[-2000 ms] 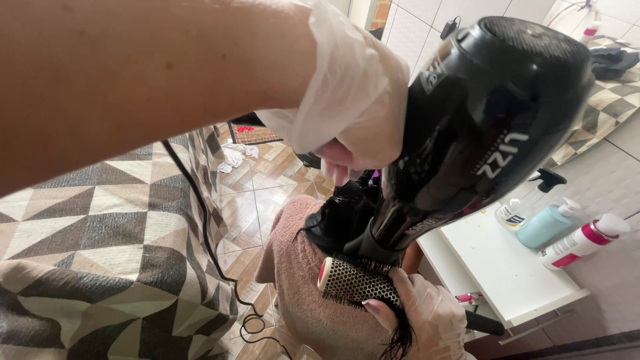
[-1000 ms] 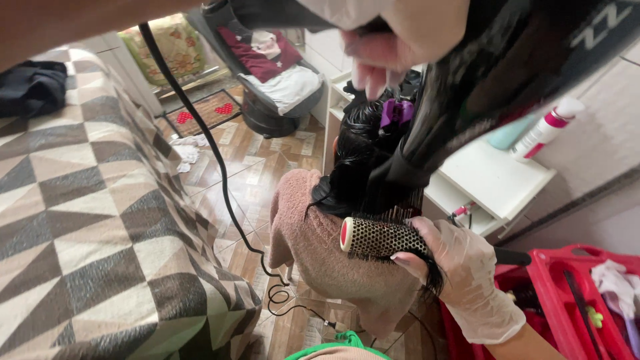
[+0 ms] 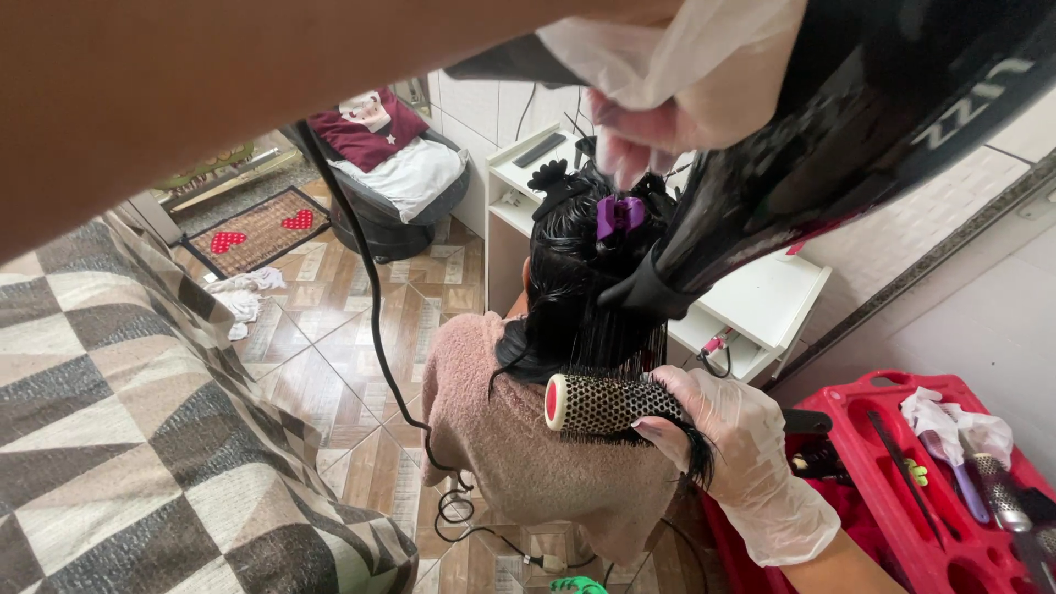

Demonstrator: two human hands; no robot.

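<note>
My left hand [image 3: 693,91], in a translucent glove, grips a black hair dryer [image 3: 792,165] at the top. The dryer's nozzle [image 3: 652,289] points down against a lock of dark, wet-looking hair [image 3: 610,330]. In my right hand [image 3: 734,437], also gloved, is a round vented brush [image 3: 615,404] lying sideways under the lock, with hair ends held between thumb and fingers. A seated person, seen from behind, has a pink towel [image 3: 536,462] over the shoulders. A purple hair clip [image 3: 619,216] and a black claw clip [image 3: 557,188] hold hair up.
A white shelf unit [image 3: 763,301] stands beyond the person. At the lower right is a red tray [image 3: 866,462] with combs and brushes. A patterned cover [image 3: 124,396] drapes furniture at left. The dryer's black cord [image 3: 371,289] hangs to the tiled floor, near a dark chair [image 3: 384,235] and heart mat [image 3: 260,231].
The view has shifted, bringing the red tray and the chair into sight. The hair clips show more fully now. Both hands keep hold of the dryer and brush.
</note>
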